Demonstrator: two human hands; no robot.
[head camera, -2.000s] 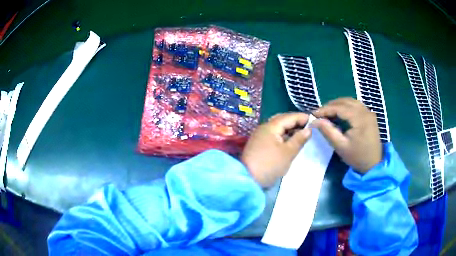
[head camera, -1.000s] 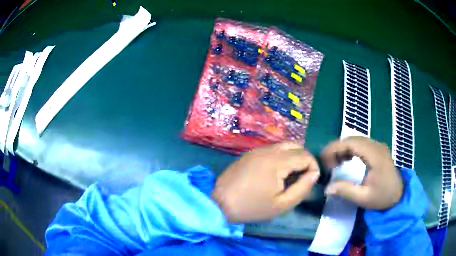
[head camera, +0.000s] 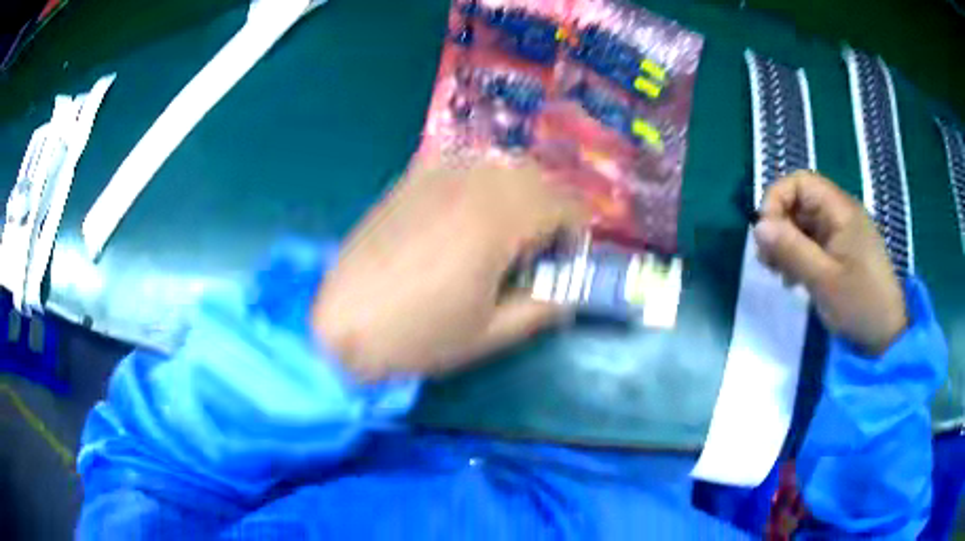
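Observation:
My left hand (head camera: 444, 269), blurred, holds a small circuit board (head camera: 608, 287) by its left end, just in front of the bubble bag. The board shows silver parts and a yellow patch towards its right end. My right hand (head camera: 831, 248) has its thumb and forefinger pinched on a tiny black adhesive piece (head camera: 754, 216), beside a sticker strip (head camera: 781, 132). The strip's lower part is bare white liner (head camera: 749, 365), hanging over the front table edge. The pinkish-red bubble bag (head camera: 582, 159) carries several dark boards with yellow ends; my left hand hides its lower left part.
More sticker strips stand to the right, one (head camera: 880, 148) beside my right hand and one (head camera: 952, 174) at the right rim. Plain white liner strips (head camera: 175, 132) lie at the left. A dark blue bin (head camera: 735, 505) with red material shows below the front edge.
My left hand has moved left and now holds a board; one yellow-ended board is gone from the bag. My right hand has let go of the liner and moved up. The view has shifted.

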